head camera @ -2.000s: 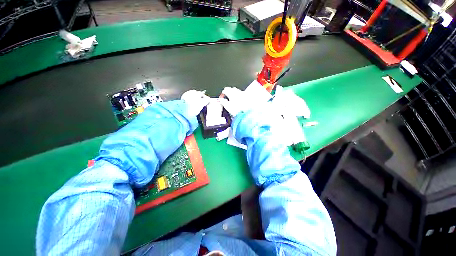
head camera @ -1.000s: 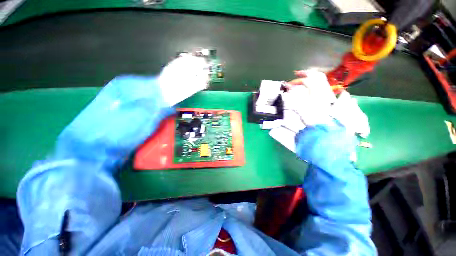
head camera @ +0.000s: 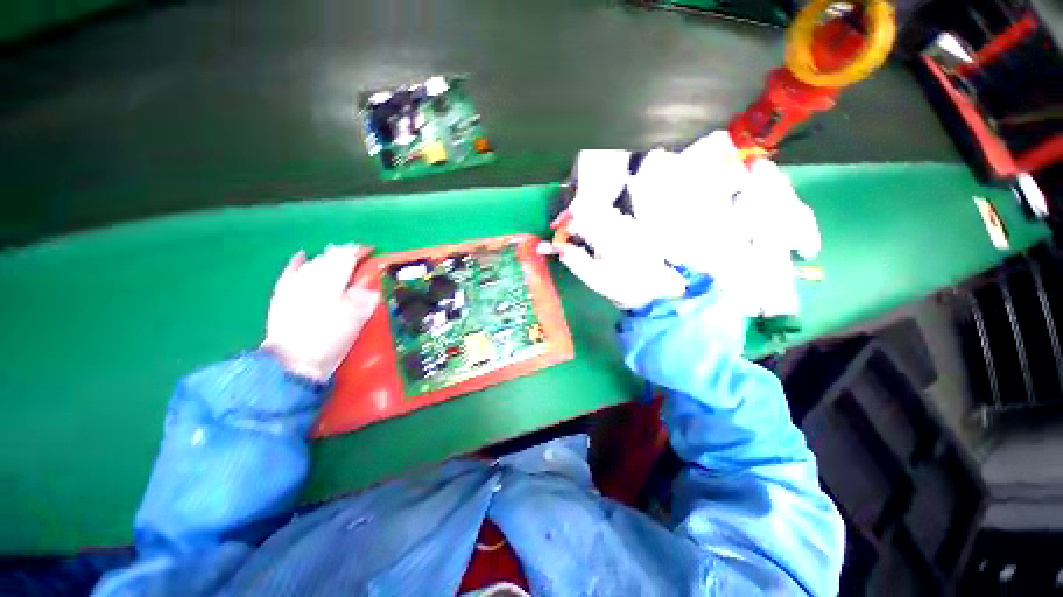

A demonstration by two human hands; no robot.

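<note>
A green circuit board (head camera: 472, 315) lies on a red-orange pad (head camera: 359, 391) on the green mat. My left hand (head camera: 321, 313), in a whitish glove, rests at the pad's upper left edge, left of the board, and shows nothing held. My right hand (head camera: 618, 251), also gloved, is just right of the pad's upper right corner, in front of the mostly hidden black box. Its fingertips point left; a small pale tip shows at them, too blurred to tell if it is a held thing.
Another circuit board (head camera: 426, 126) lies on the dark conveyor belt (head camera: 268, 93). White papers and cloths (head camera: 758, 227) are heaped beyond my right hand. A red holder (head camera: 793, 105) with a yellow ring (head camera: 842, 44) stands behind them. A black tray (head camera: 886, 455) is below the bench at right.
My left hand has moved down from the board on the belt to the pad's left side. My right hand has moved left from the papers towards the pad. The view has shifted.
</note>
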